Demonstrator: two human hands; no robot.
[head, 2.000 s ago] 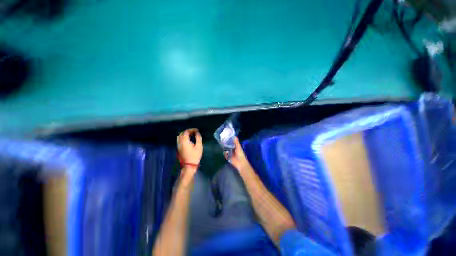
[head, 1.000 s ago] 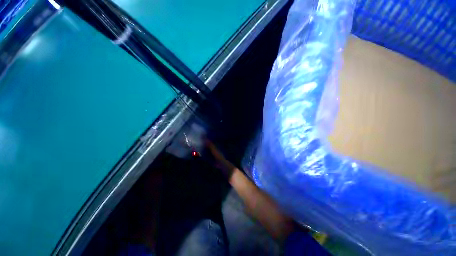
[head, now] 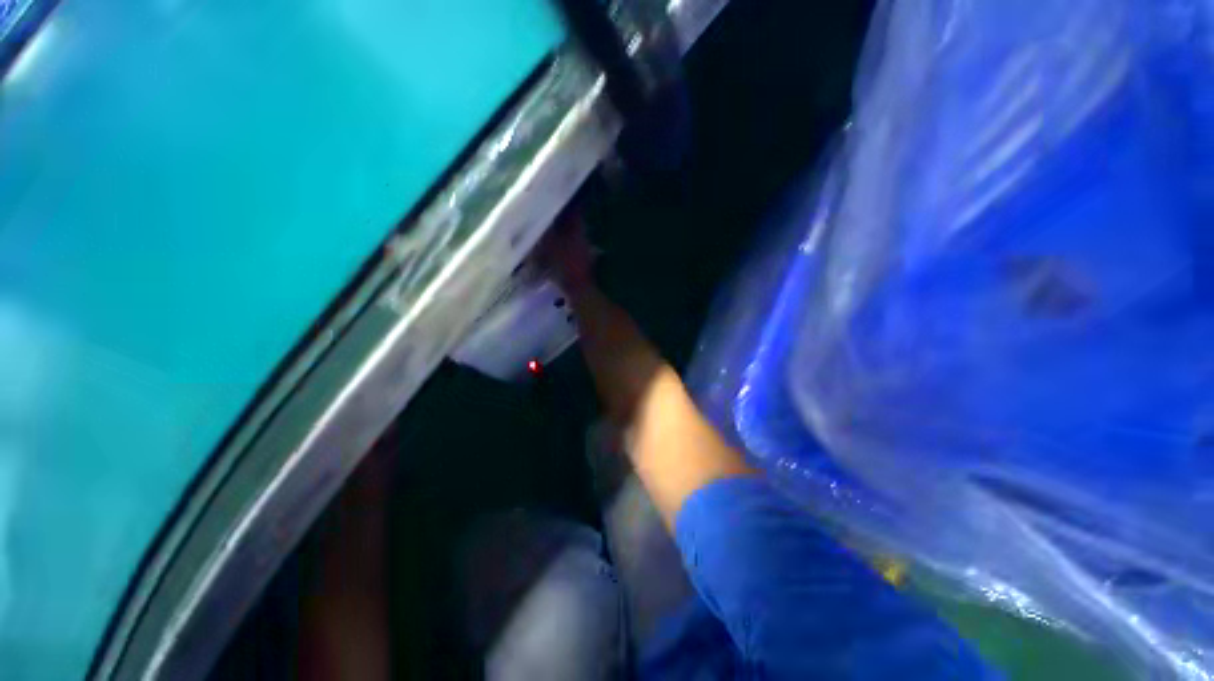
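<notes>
A white box [head: 519,333] with a small red light sits under the bench edge, near the middle of the view. My right hand [head: 570,253] reaches in beside its upper right, under the bench edge. It is dark and blurred, and its fingers and anything in them cannot be made out. My left forearm shows dimly at the lower left, in shadow under the bench. My left hand itself cannot be made out.
The green bench top [head: 240,200] with its metal edge [head: 400,346] runs diagonally across the left. Dark cables [head: 599,40] cross the edge at the top. A blue crate with clear film [head: 985,293] fills the right. My knees are at the bottom centre.
The view has turned and moved closer to the bench edge. My right arm reaches further in beside the white box. The crate's cardboard no longer shows. The clear item held two seconds ago is not visible.
</notes>
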